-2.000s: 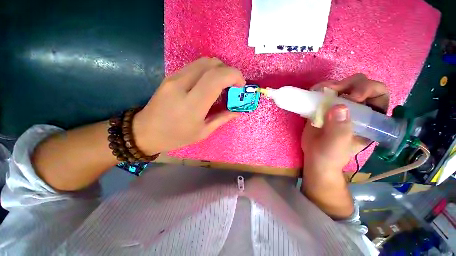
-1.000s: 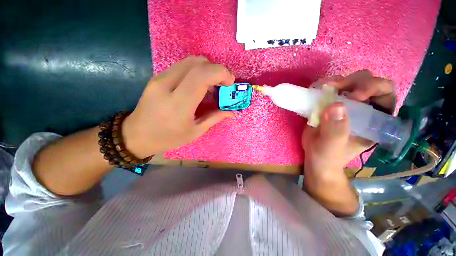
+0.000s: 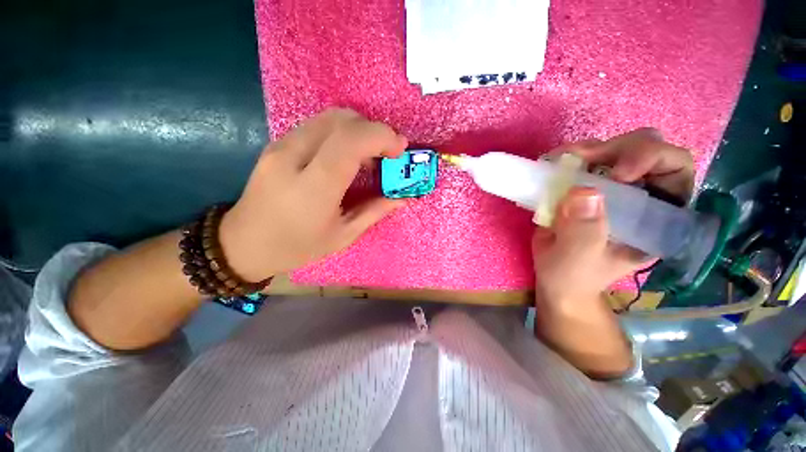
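My left hand [image 3: 305, 199] holds a small teal device housing [image 3: 409, 174] between thumb and index finger, above the pink foam mat. My right hand [image 3: 588, 212] holds the dispensing syringe [image 3: 513, 179], a translucent tube with a whitish front and a pale tape band. The syringe lies nearly level, front end towards the left. Its yellowish needle [image 3: 452, 159] is at the housing's upper right edge; I cannot tell if they touch. The green cap [image 3: 707, 243] is on the syringe's rear end.
The pink foam mat [image 3: 345, 62] has a brown strip [image 3: 398, 295] along its near edge. A white paper pad [image 3: 477, 40] with dark dabs lies at the back. Teal parts [image 3: 247, 303] show below my left wrist. An air hose [image 3: 707, 309] runs from the green cap; a cardboard box [image 3: 707, 388] is lower right.
The housing and my left hand have moved left since the oldest frame, and the syringe slightly left. The needle overlapped the housing's corner then; now it is at its edge.
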